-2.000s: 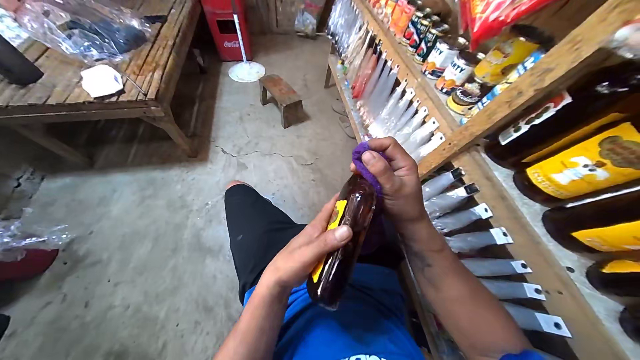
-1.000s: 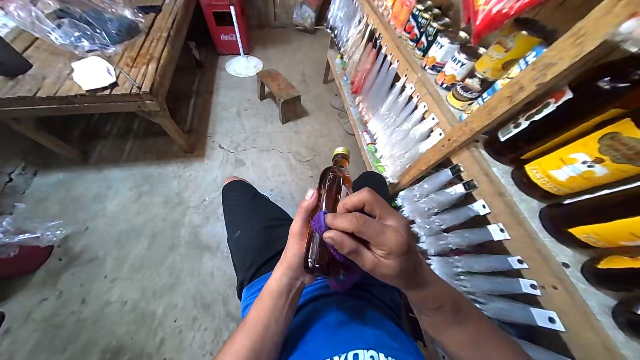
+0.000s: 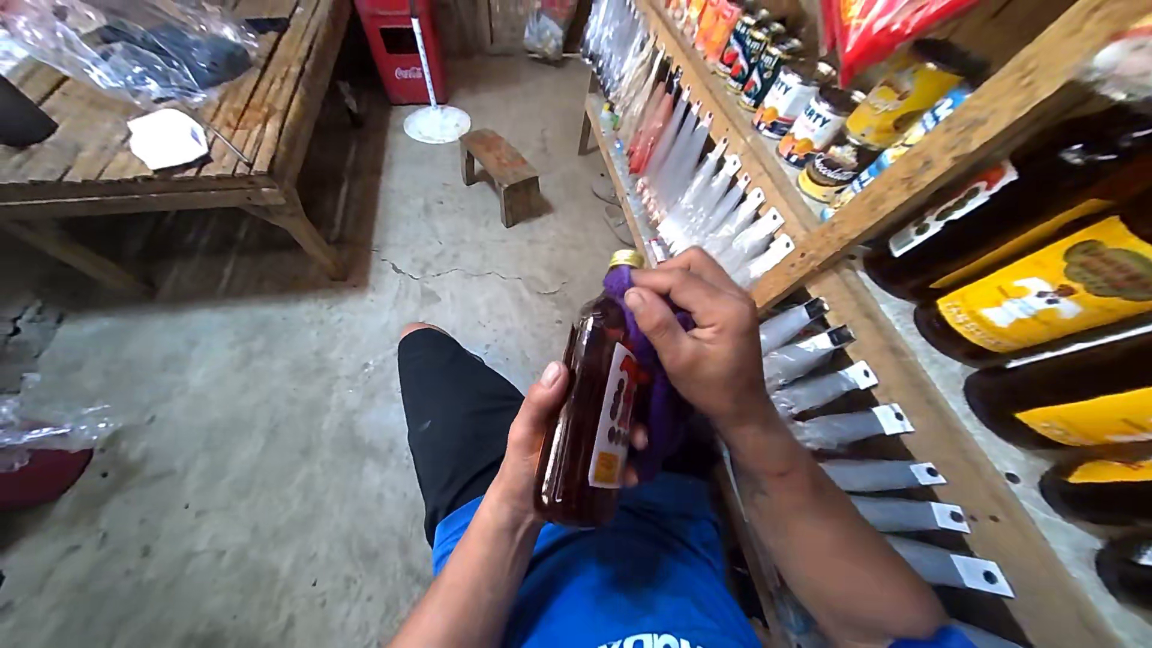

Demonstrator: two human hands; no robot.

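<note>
A dark brown glass bottle [image 3: 580,423] with a yellow cap and a white, red and yellow label is held tilted over my lap, cap end pointing away from me. My left hand [image 3: 531,441] is wrapped around its lower body, thumb on the near side and fingertips showing past the label. In my right hand [image 3: 697,333] is a purple cloth [image 3: 664,418], pinched against the bottle's neck and shoulder just below the cap. The cloth's loose part hangs down beside the bottle, partly behind it.
Right of me, a wooden shelf [image 3: 936,144] holds cans [image 3: 814,126] and large brown bottles [image 3: 1053,288]; plastic packets [image 3: 855,387] hang along it. A slatted wooden table [image 3: 243,135] stands at upper left. A small wooden stool [image 3: 501,166] and a red crate [image 3: 400,54] are on the floor ahead.
My right hand with the purple cloth has moved from the bottle's body up to its neck. The bottle's label now shows, and my left hand holds the lower part.
</note>
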